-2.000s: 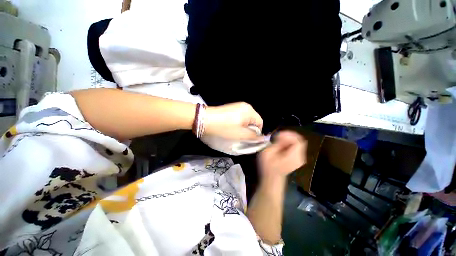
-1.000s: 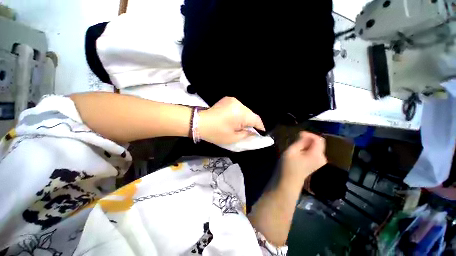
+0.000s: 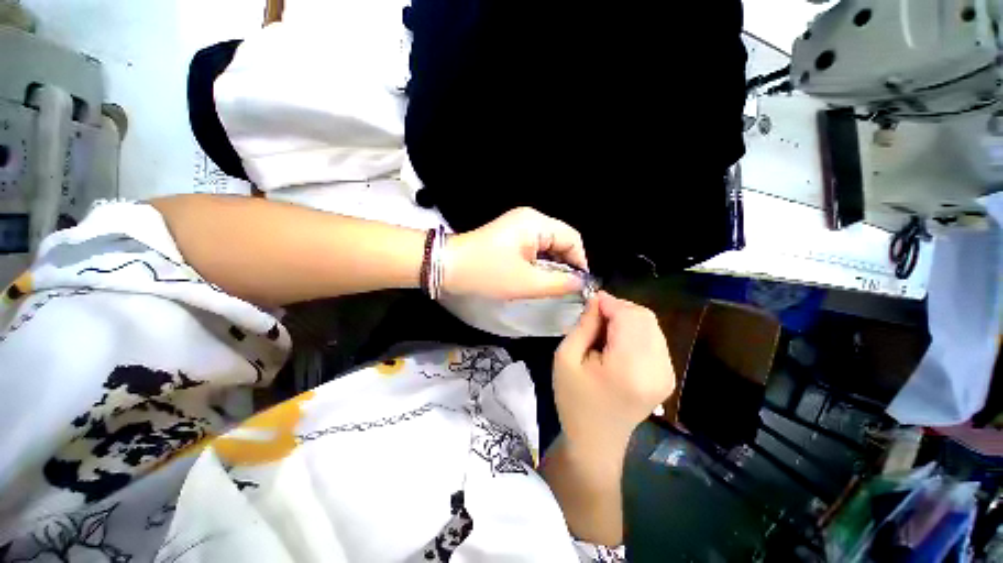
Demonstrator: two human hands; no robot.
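Observation:
A white fabric piece (image 3: pixel 517 316) hangs below my left hand, at the near edge of the black garment (image 3: pixel 572 132) that covers the middle of the table. My left hand (image 3: pixel 511 258) pinches the white fabric between thumb and fingers. My right hand (image 3: pixel 613 357) is closed with its fingertips at the fabric's right end, close to my left fingertips. A small dark, shiny bit shows between the fingertips; a needle cannot be made out. A short light thread line shows on the black cloth just beyond.
A white cloth with black edge (image 3: pixel 313 105) lies left of the garment. Sewing machines stand at left (image 3: pixel 55 154) and right (image 3: pixel 896 55). Black-handled scissors (image 3: pixel 906 249) lie near the right machine. An open cardboard box (image 3: pixel 731 357) and bagged items (image 3: pixel 902 517) are below right.
My right hand was away to the right of the fabric one second ago and is back at my left fingertips. My left hand keeps its pinch on the white fabric.

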